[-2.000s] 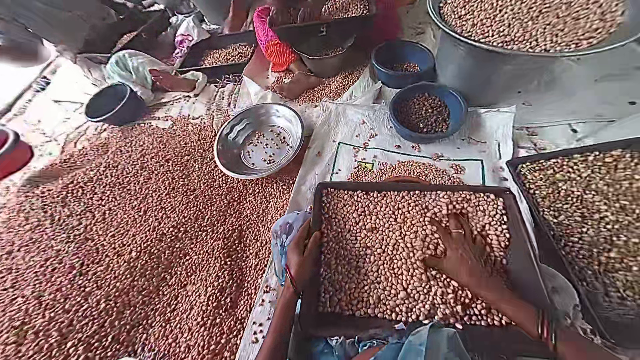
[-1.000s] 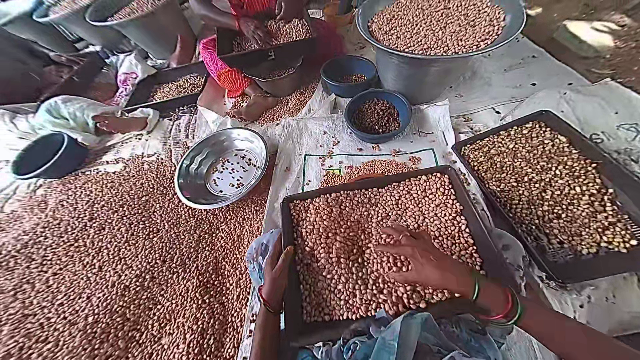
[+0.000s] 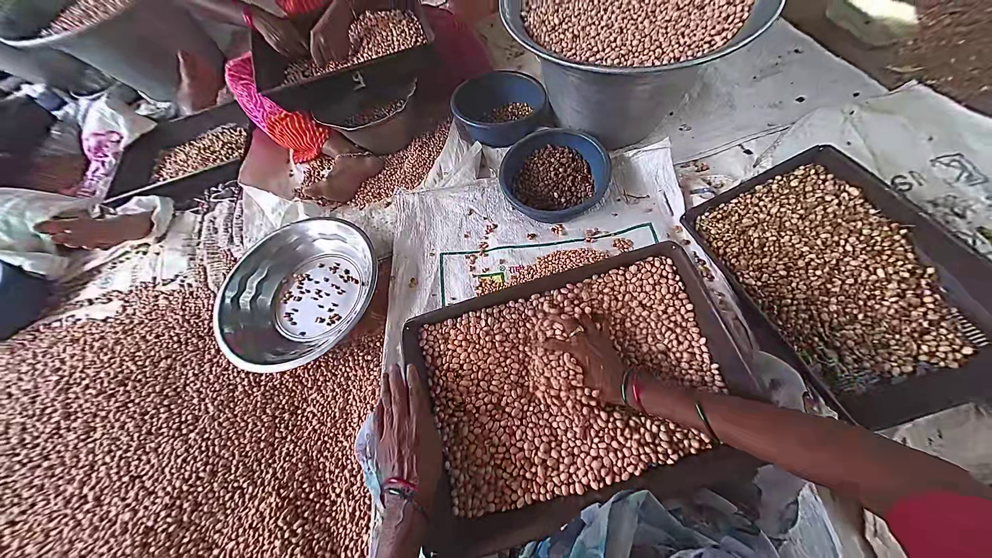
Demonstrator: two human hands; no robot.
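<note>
A dark rectangular tray [image 3: 542,511] full of pinkish-brown shelled nuts or beans [image 3: 511,418] lies before me, slightly turned. My right hand [image 3: 585,353] rests in them with its fingers spread and partly sunk among them; whether it grips any is unclear. Along the tray's left edge lies my left hand [image 3: 409,430], its palm against the rim and its fingers pointing away from me. A shiny steel basin [image 3: 232,310] with a few dark pieces inside stands left of the tray, partly on a large heap of the same nuts or beans [image 3: 178,434].
Two blue bowls [image 3: 511,167] [image 3: 463,101] stand beyond the tray, before a large metal tub [image 3: 620,93] of nuts or beans. At right lies another dark tray [image 3: 891,407], filled with yellowish-brown ones. A co-worker's hands [image 3: 329,35] are over a tray at upper left. White sacks [image 3: 422,225] cover the floor.
My right hand has moved within the tray, staying among the nuts or beans. My left hand now lies flatter along the tray's left side. The view has shifted.
</note>
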